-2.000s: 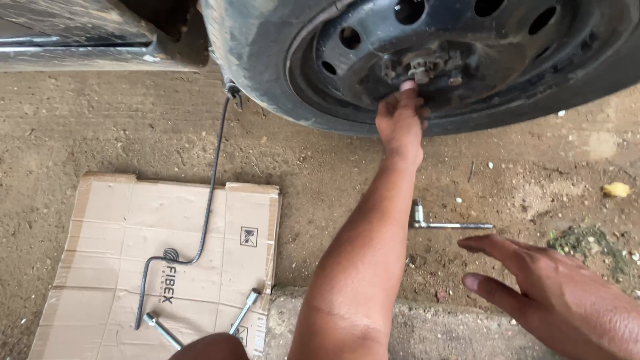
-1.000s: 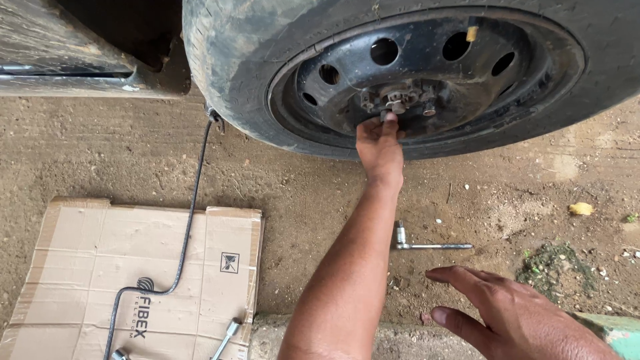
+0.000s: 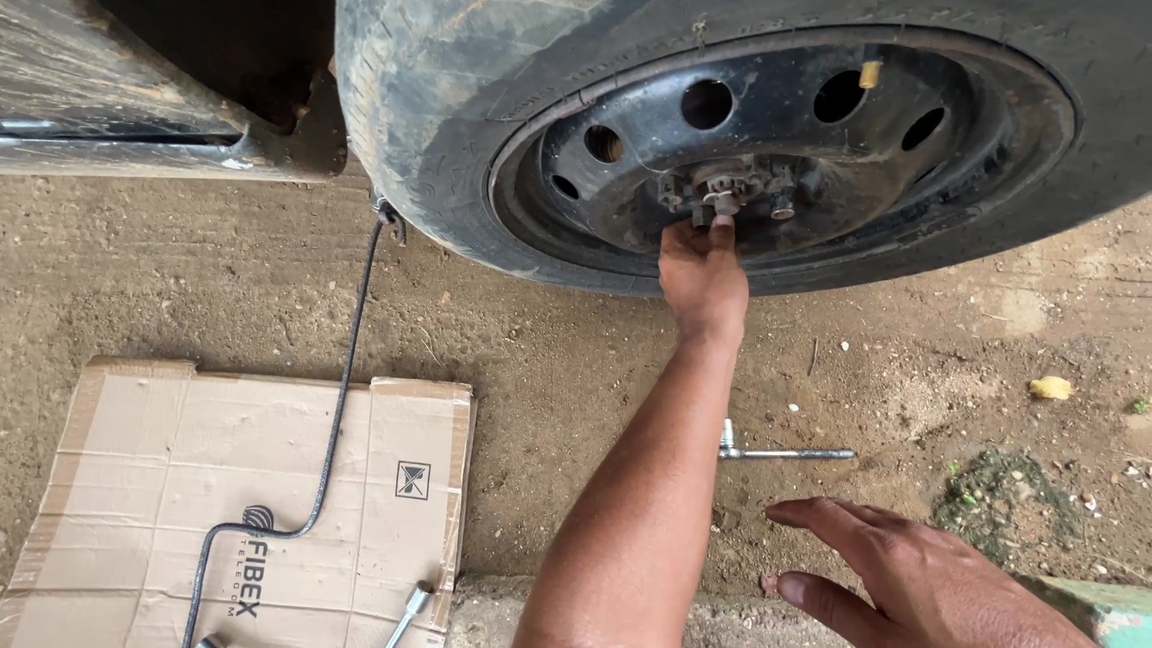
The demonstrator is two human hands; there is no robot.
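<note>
My left hand [image 3: 705,270] reaches up to the hub of a black steel wheel [image 3: 630,193], its fingertips on a lug nut or bolt head [image 3: 725,204] at the lower middle of the hub. Other studs or bolts [image 3: 782,205] show around the centre. Over the dirt at the lower right, my right hand [image 3: 900,567] is spread and holds nothing. A socket wrench with a metal handle [image 3: 792,454] lies on the ground, its socket end partly beside my left forearm. On the cardboard lies a second socket tool [image 3: 412,607], cut off by the bottom edge.
A flattened cardboard box [image 3: 270,450] lies at the lower left, with a bent black metal crank rod [image 3: 337,405] across it, reaching up beside the tire [image 3: 432,135]. The car's body [image 3: 180,157] overhangs the upper left. A concrete edge [image 3: 504,612] runs along the bottom.
The view has shifted, bringing more of the wheel into sight. My left hand stays at the hub, its fingers slightly rearranged. My right hand remains spread over the ground.
</note>
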